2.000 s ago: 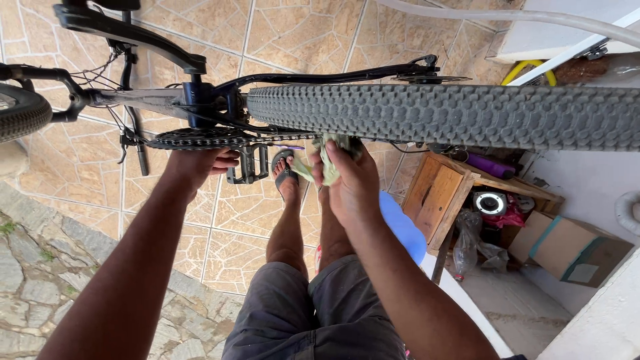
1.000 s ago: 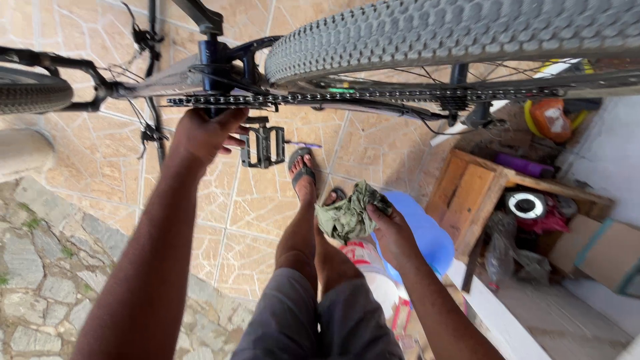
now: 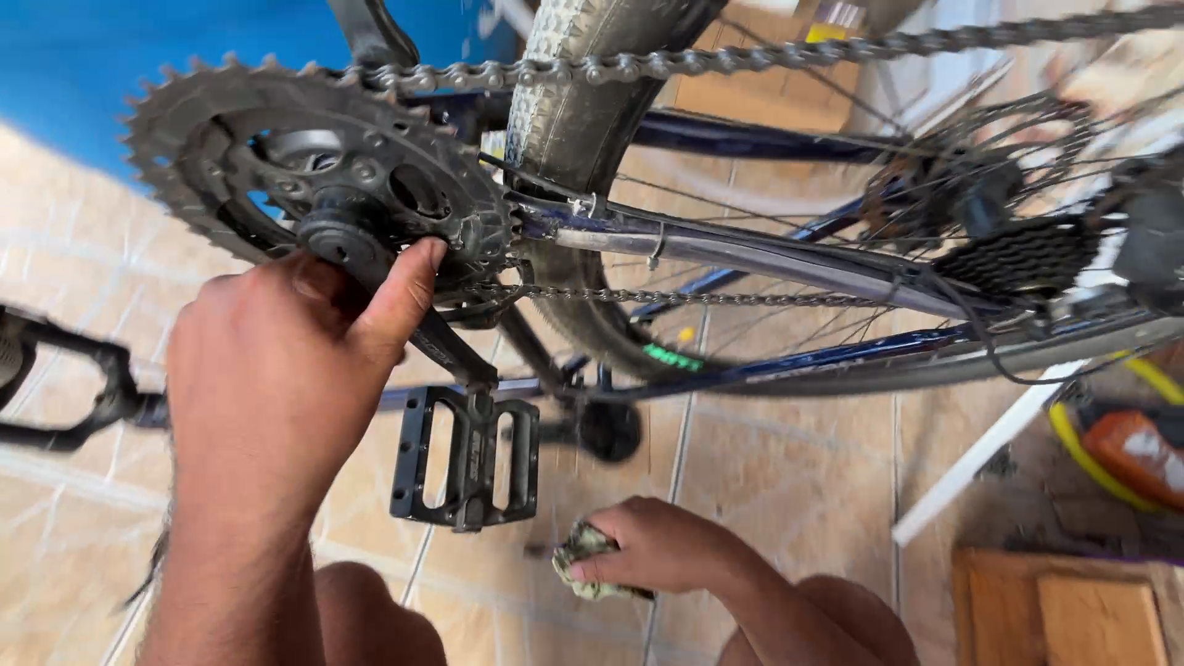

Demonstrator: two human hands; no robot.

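My left hand (image 3: 277,361) is curled around the bicycle's crank arm (image 3: 449,350) near the chainring (image 3: 370,176), its thumb resting by the ring's lower edge. Lower down and to the right, my right hand (image 3: 647,546) grips a crumpled, stained cloth rag (image 3: 592,560) above the tiled floor. Between the hands hangs a black platform pedal (image 3: 467,460). The chain (image 3: 703,61) runs from the top of the chainring to the right, and its other run passes below the chainstay (image 3: 731,254) toward the rear cassette (image 3: 1013,264).
The rear tire (image 3: 583,102) stands behind the chainstay. At lower right is a wooden cabinet (image 3: 1004,610), with a yellow and orange object (image 3: 1133,453) above it. A white bar (image 3: 985,458) slants nearby. My bent knees show at the bottom edge.
The view has moved much closer to the crank and chain. My left hand, beside the chainring a second ago, now holds the crank arm. The rag is more bunched up in my right hand.
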